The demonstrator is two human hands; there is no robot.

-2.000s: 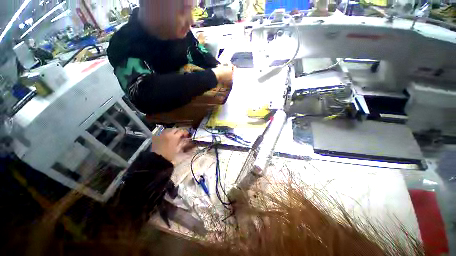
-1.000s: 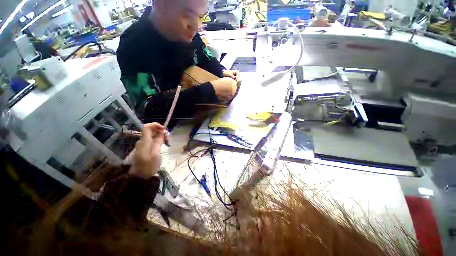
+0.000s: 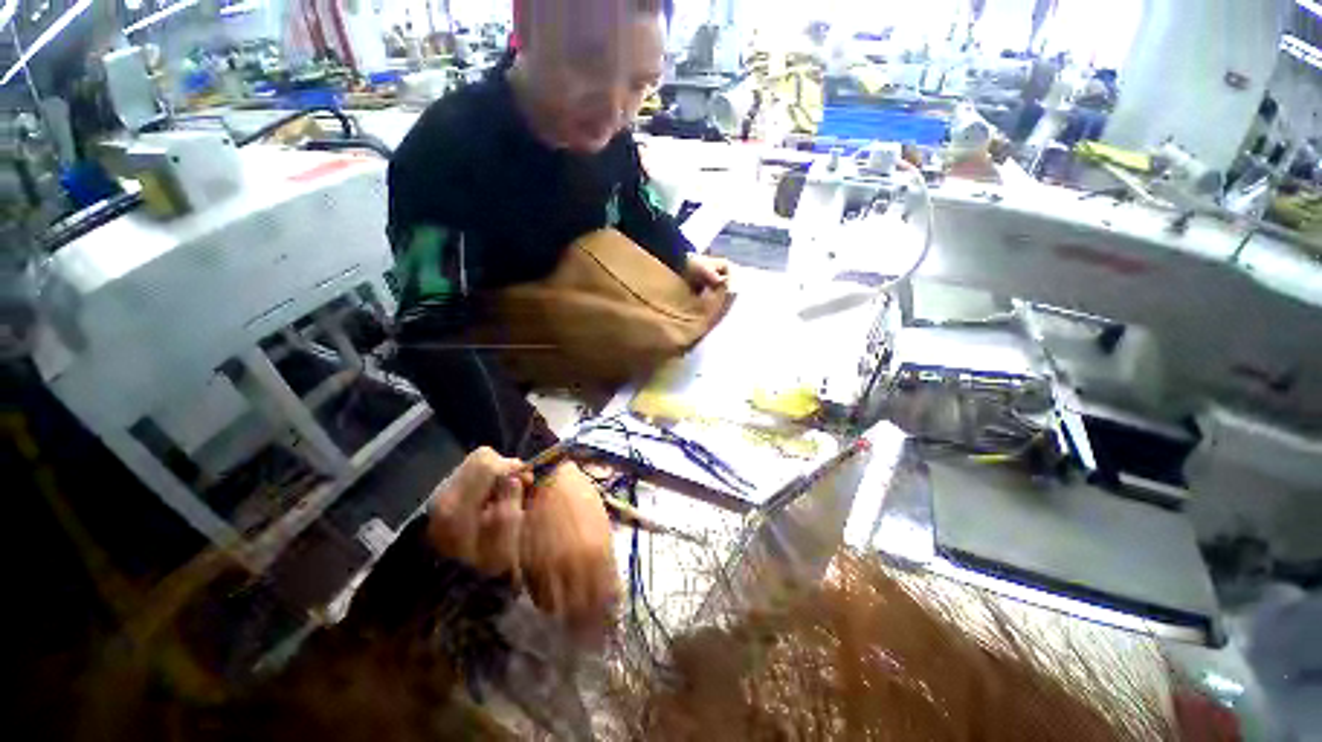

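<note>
My left hand [image 3: 476, 510] is at the lower left of centre, fingers pinched on a thin dark tool [image 3: 551, 458] with a small orange part. My right hand [image 3: 570, 544] is close against it on the right, blurred, with its fingertips hidden; whether it holds anything cannot be told. A thin pale-brown stick [image 3: 650, 519] points right from beside my right hand. Hair covers the bottom of the view and hides my right forearm.
Black cords [image 3: 696, 447] lie on the white table by yellow pieces [image 3: 784, 402]. A slanted metal guard [image 3: 819, 507] stands right of my hands. Opposite, a person holds a brown bag [image 3: 602, 297]. The pattern sewing machine [image 3: 1131, 268] is at right.
My left hand has moved lower and right from where it held up a pinkish stick. My right hand has come into view beside it. The person's brown bag now shows more fully. The view has shifted.
</note>
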